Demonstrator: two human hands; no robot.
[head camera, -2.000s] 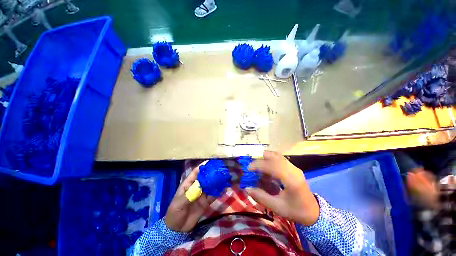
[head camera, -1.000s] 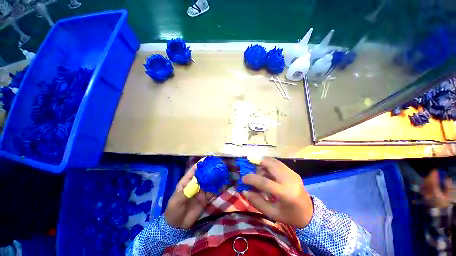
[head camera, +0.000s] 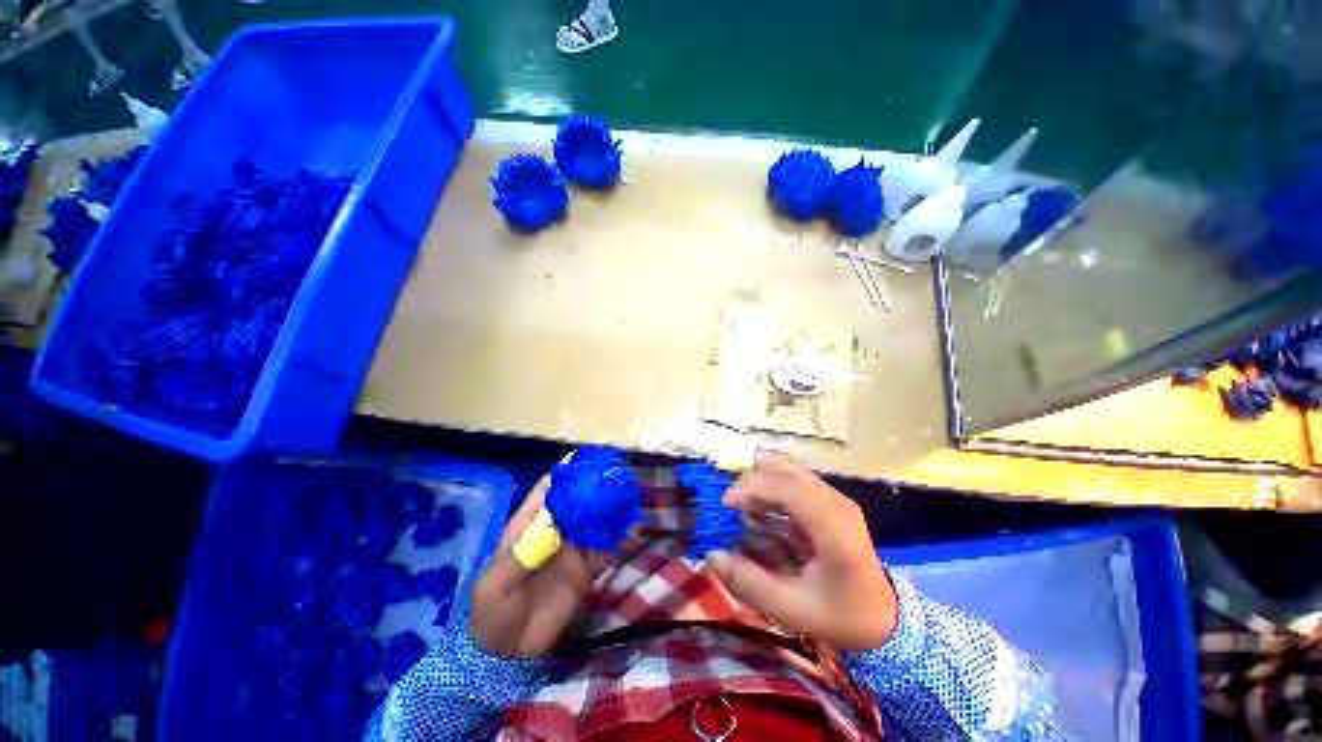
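My left hand (head camera: 525, 587) holds a round, spiky deep blue hair part (head camera: 593, 497) over my lap. A yellow finger cot (head camera: 537, 541) is on one of its fingers. My right hand (head camera: 819, 558) holds a smaller, flatter blue spiky hair piece (head camera: 711, 507) between its fingertips, close to the right of the round part. A gap shows between the two parts. A pale cot (head camera: 735, 457) shows at a right fingertip. The fingers behind the round part are hidden.
A blue tote (head camera: 312, 384) with spiky strips stands at left on the tan bench (head camera: 580, 334). Two pairs of blue tufts, white glue bottles (head camera: 928, 222), thin sticks (head camera: 870, 276) and a small dish (head camera: 795, 378) are on the bench. Lap-level blue bins flank me; a clear-walled box glows orange at right.
The view has shifted, so the bench and tote appear further right. Both hands still hold their blue parts over the lap, with a slightly wider gap between the parts.
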